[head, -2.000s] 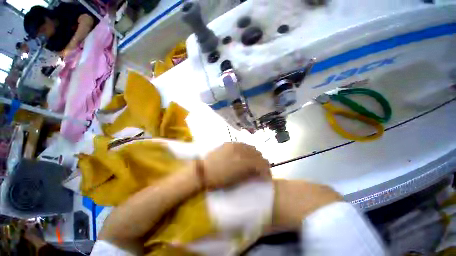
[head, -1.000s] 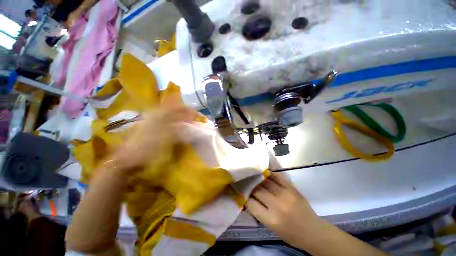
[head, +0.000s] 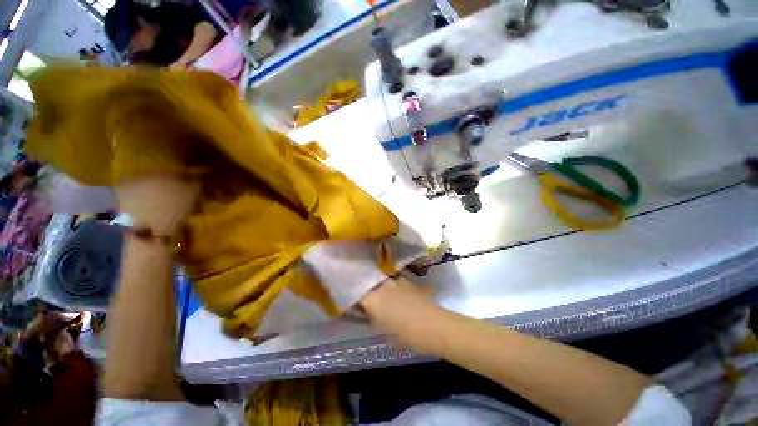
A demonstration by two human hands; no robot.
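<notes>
A large mustard garment panel [head: 258, 225] with an off-white, mustard-striped part [head: 341, 270] lies across the left of the machine table. My left hand [head: 158, 200] is raised at the left with mustard cloth bunched over it; its fingers are hidden and blurred. My right hand [head: 395, 308] holds the off-white part near the table's front edge, its fingertips partly hidden by cloth. The presser foot and needle area [head: 436, 187] is under the bright lamp glow, behind and right of the cloth.
The white JACK machine head [head: 548, 108] spans the right. Scissors [head: 586, 195] with green and yellow handles lie right of the needle. A grey motor-like box [head: 83, 265] is at left. A person [head: 162, 33] sits beyond. More mustard cloth [head: 295, 403] hangs below the table edge.
My left hand has lifted up and left, raising the mustard cloth. The cloth has moved away from the presser foot. My right hand keeps hold of the off-white part.
</notes>
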